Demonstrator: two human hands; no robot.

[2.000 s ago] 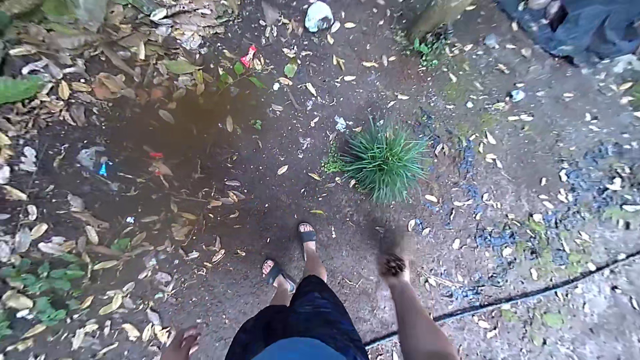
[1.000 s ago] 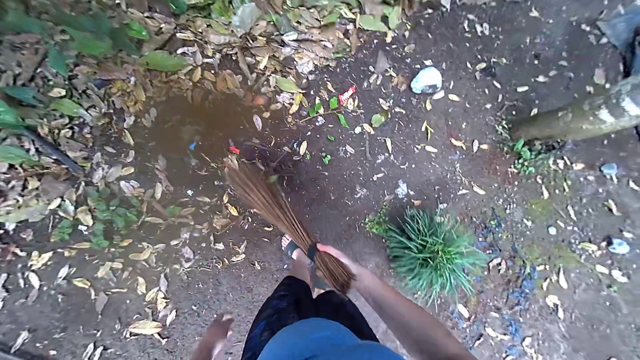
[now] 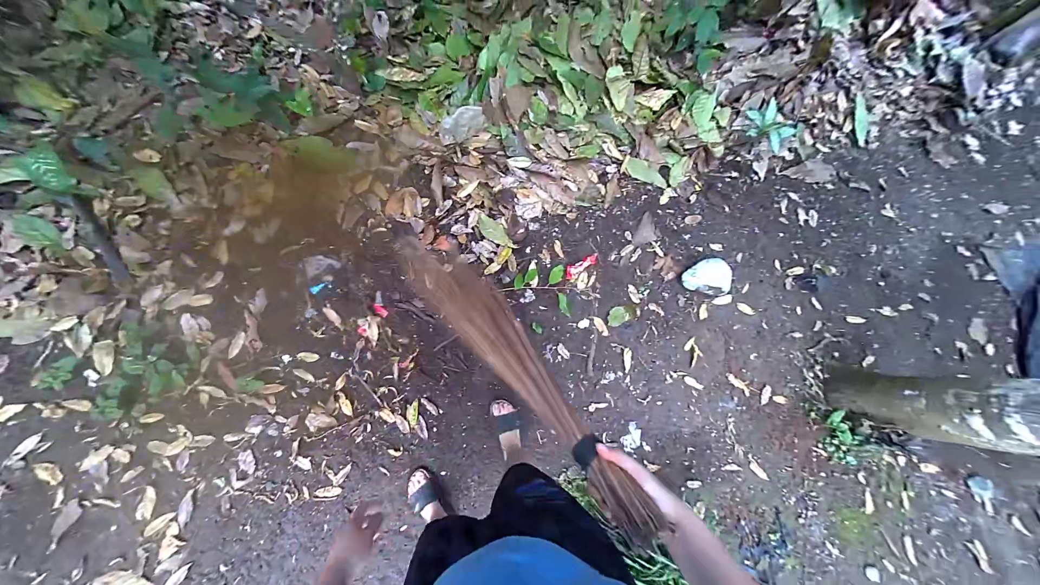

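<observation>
A stick broom of thin brown bristles [image 3: 496, 333] slants from the lower right to the upper left, its far tips blurred over the dirt and leaves. My right hand [image 3: 638, 479] is closed around it beside the black binding [image 3: 583, 452]. Low in the view, my left hand [image 3: 357, 528] hangs blurred to the left of my legs, holding nothing that I can see; how its fingers lie is unclear. Near the bristles are a red scrap [image 3: 581, 266], a leafy green sprig [image 3: 532, 276] and many dry yellow leaves [image 3: 325, 422].
Piled leaves and green plants [image 3: 569, 73] line the top. A whitish lump [image 3: 707, 276] lies right of the broom, and a trunk or log [image 3: 926, 406] juts in from the right edge. My sandalled feet [image 3: 422, 491] stand on damp soil. A grass tuft [image 3: 654, 565] is partly hidden near my right arm.
The view has shifted towards the leaf pile. The broom, gripped a second ago too, now has its bristles pointing up and left, past the red scrap.
</observation>
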